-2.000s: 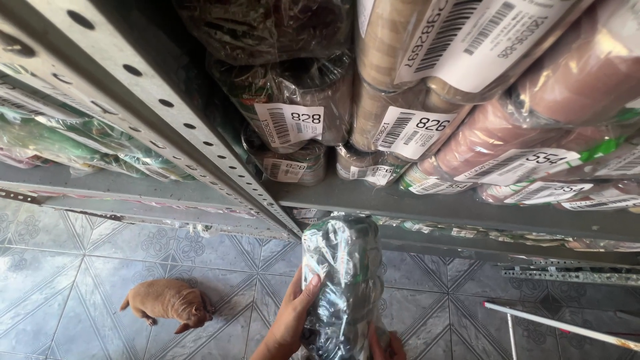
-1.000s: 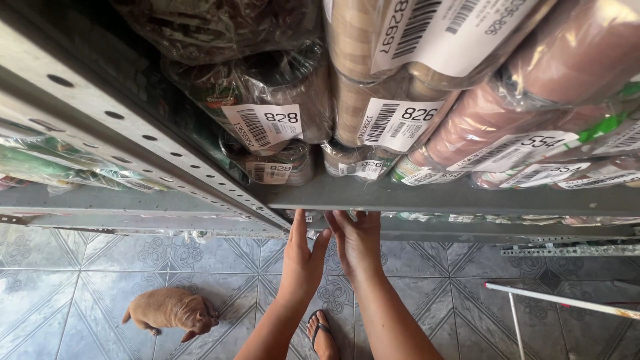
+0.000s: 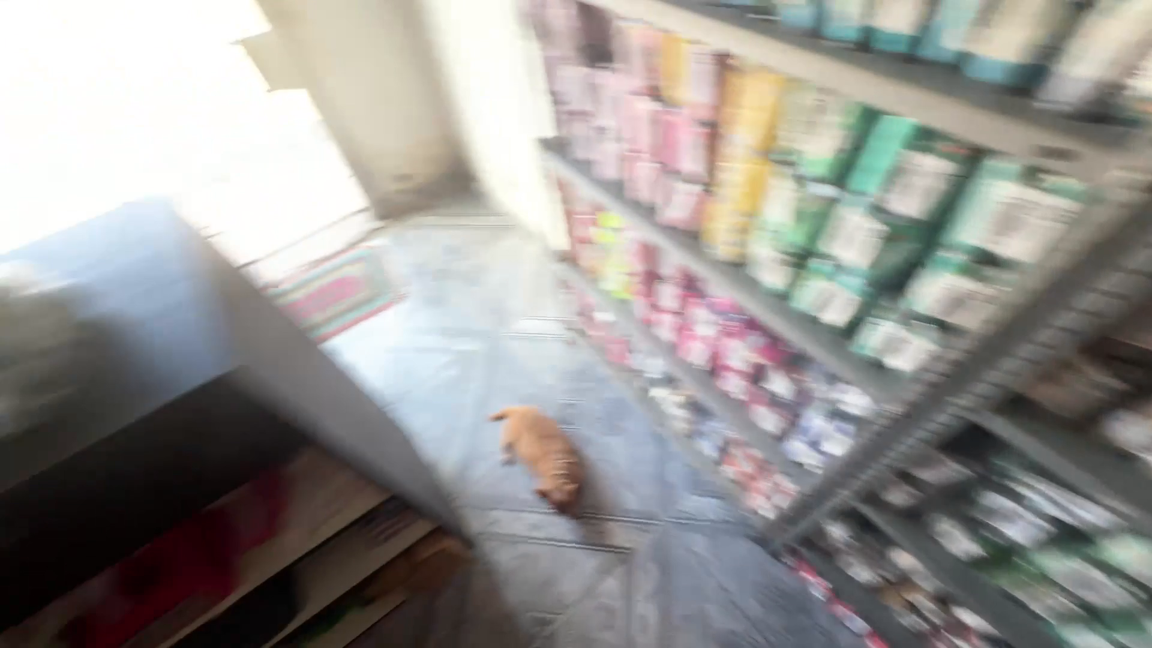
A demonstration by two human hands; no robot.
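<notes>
Neither my left hand nor my right hand shows in the blurred head view. Metal shelving [image 3: 711,261] fills the right side, stacked with wrapped packs that bear labels. Among them are pink packs [image 3: 630,117], yellow packs [image 3: 745,153] and green packs [image 3: 891,207], with magenta packs [image 3: 720,333] on a lower shelf. What my hands hold or touch is hidden outside the frame.
A brown dog [image 3: 540,454] lies on the tiled floor [image 3: 504,369] between the shelving and a grey counter [image 3: 306,360] with filled shelves beneath. A patterned mat [image 3: 337,290] lies by the bright opening at upper left.
The view has swung strongly to the left. Two seconds ago my hands were at a wrapped pack below a shelf; one second ago they reached to the shelf's edge without it. Now both are out of view.
</notes>
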